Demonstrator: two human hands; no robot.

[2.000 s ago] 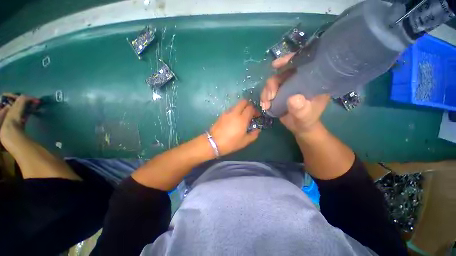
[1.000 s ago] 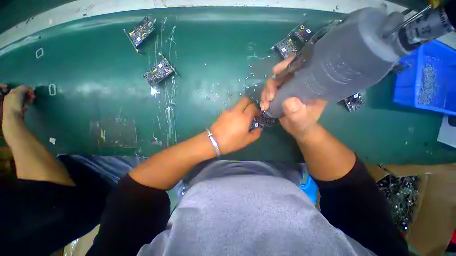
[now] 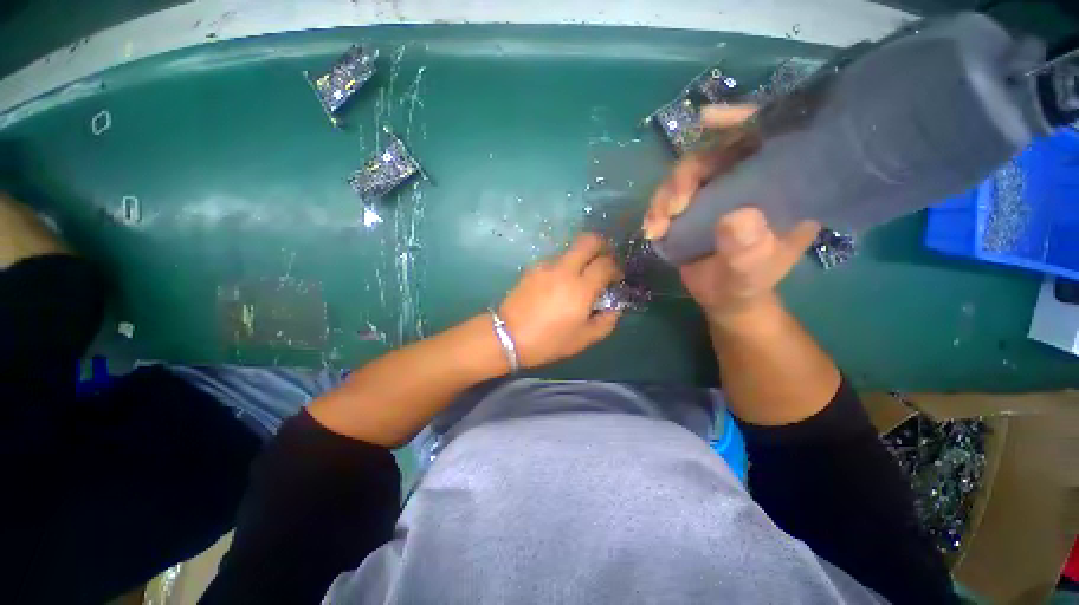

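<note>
My left hand (image 3: 556, 305), with a bracelet at the wrist, holds a small dark circuit board (image 3: 624, 298) by its fingertips on the green mat. My right hand (image 3: 740, 254) is shut around the nose end of a large grey electric screwdriver (image 3: 876, 130), which slants up to the right. Its nose is just above and right of the held board; the bit is blurred and I cannot tell if it touches. Two loose circuit boards lie to the left, one upper (image 3: 344, 83) and one lower (image 3: 386, 173).
More boards (image 3: 680, 122) lie beyond the screwdriver, and one (image 3: 834, 247) lies below it. Tiny silvery specks (image 3: 521, 225) are scattered left of my hands. A blue bin (image 3: 956, 225) is at far right, a cardboard box (image 3: 1029, 473) at lower right. Another person's dark sleeve (image 3: 71, 390) is at left.
My right hand and the screwdriver have shifted a little right, opening a gap from my left fingers. The neighbouring person's hand has gone out of view at left.
</note>
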